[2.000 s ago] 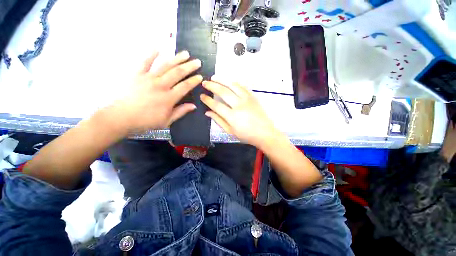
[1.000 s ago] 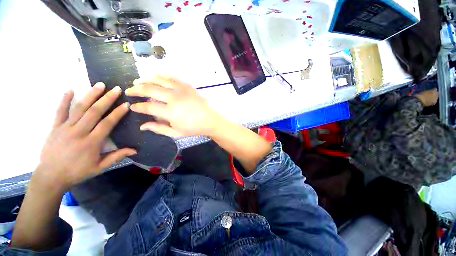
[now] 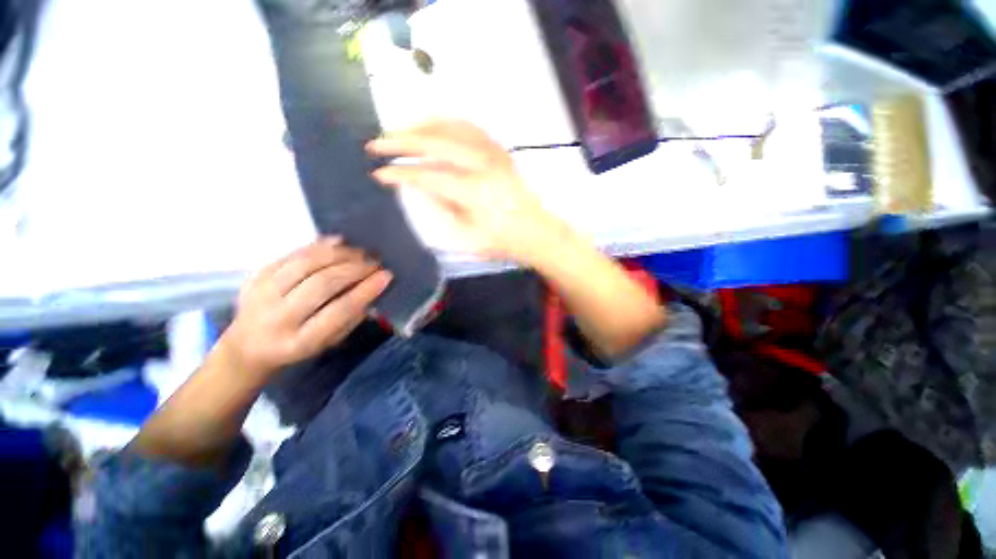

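A long dark garment piece (image 3: 333, 142) runs from the machine area at the top of the view down over the table's front edge, with its lower end over my lap. A thin pale layer shows at that end. My left hand (image 3: 311, 300) is at the piece's left side near the table edge, fingers together on or around its edge. My right hand (image 3: 464, 186) lies at its right edge further up, fingertips touching it, fingers somewhat apart. The view is blurred. The needle area is mostly cut off at the top.
A smartphone (image 3: 603, 93) with a reddish screen lies right of the piece. A small brownish bit (image 3: 762, 137), a grey-black box (image 3: 845, 153) and a tan block (image 3: 901, 153) are further right. A blue bin (image 3: 775, 258) is below the table edge. Part of a person (image 3: 917, 328) shows at right.
The view has swung back left. My left hand has moved down the piece toward its lower end and its spread fingers have drawn together. My right hand remains at the right edge.
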